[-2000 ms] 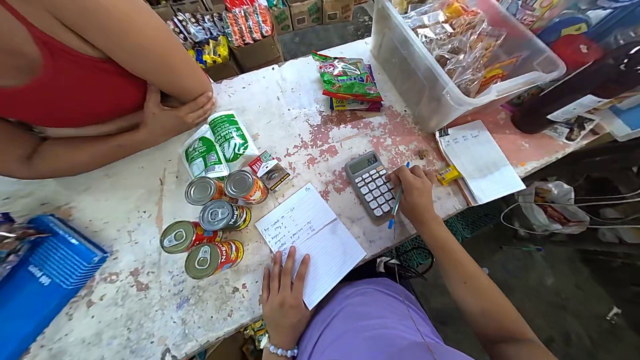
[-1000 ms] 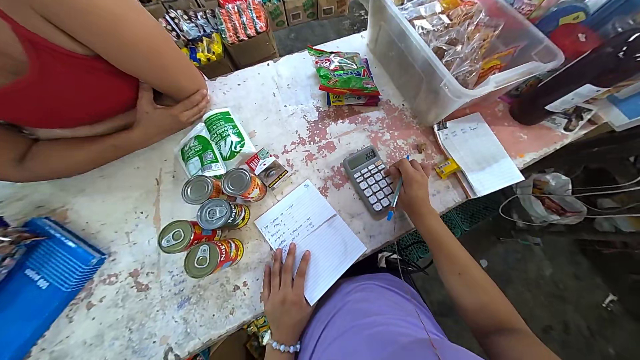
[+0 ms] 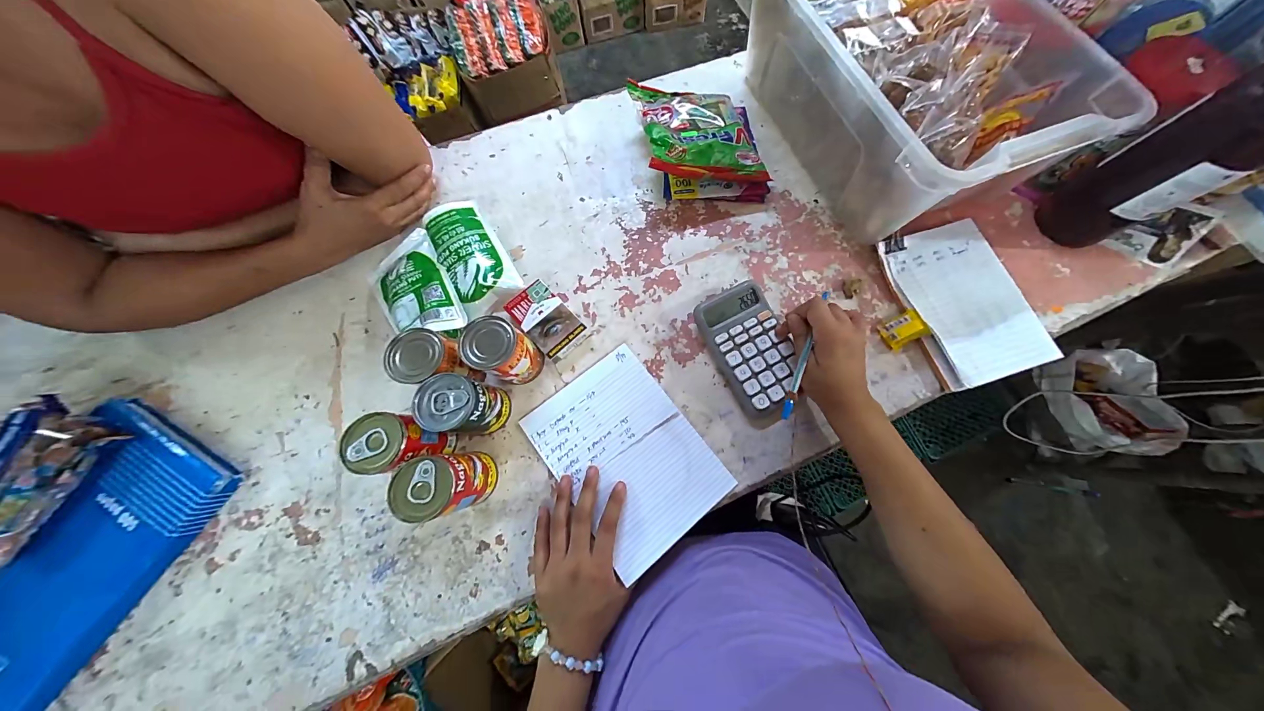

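My left hand [image 3: 581, 553] lies with fingers spread on the lower left edge of a lined paper sheet [image 3: 667, 474] bearing handwriting. In my right hand [image 3: 831, 354] is a blue pen [image 3: 801, 367], and its fingers touch the right side of a grey calculator [image 3: 746, 346]. Several food cans [image 3: 441, 486] stand left of the sheet. Behind them are green and white packs [image 3: 472, 259] and a small red and black box [image 3: 546, 318]. To the right, a notepad [image 3: 973, 301] with a clip lies beside a small yellow packet [image 3: 903, 329].
Across the worn painted table [image 3: 247, 583], a person's folded arms [image 3: 346, 212] rest. Green snack packs [image 3: 703, 138] lie near the far edge. A clear plastic bin [image 3: 869, 148] of bagged goods and a dark bottle [image 3: 1136, 168] are at right. A blue pack [image 3: 109, 553] lies at left.
My right hand has shifted slightly over the right side of the calculator, pen still held. My left hand stays on the sheet.
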